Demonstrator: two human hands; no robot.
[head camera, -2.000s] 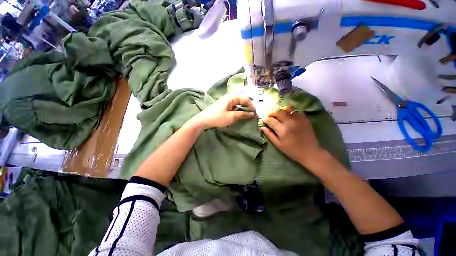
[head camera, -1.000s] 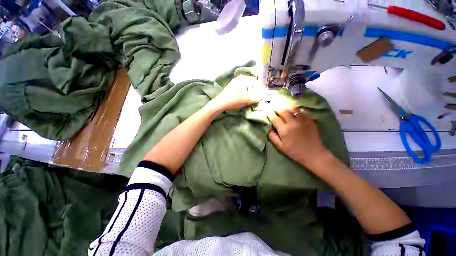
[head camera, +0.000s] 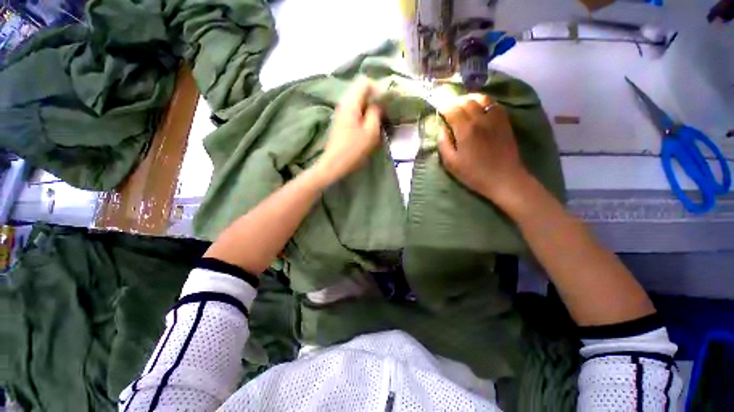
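Note:
Green cloth lies on the white machine table in two parts with a narrow gap between them below the needle. My left hand (head camera: 354, 133) is on the plain, wrinkled green cloth (head camera: 366, 201), slightly blurred, with thumb and fingers closed at its edge. My right hand (head camera: 481, 141) rests on the finely ridged green panel (head camera: 463, 213), fingers bent near the needle; a ring shows on one finger. The presser foot area (head camera: 430, 76) of the sewing machine is in bright lamp glare, so the needle tip and stitches cannot be made out.
Blue-handled scissors (head camera: 684, 149) lie open at right. A dark green bundle (head camera: 80, 96) lies at left beside brown tape (head camera: 157, 157) on the table. A darker green pile (head camera: 88, 322) is below the table edge. A blue bin (head camera: 716, 374) shows at lower right.
My left hand has drawn back from the needle toward the left, and a gap has opened between the two cloth parts. The view has tilted downward, so table things appear higher.

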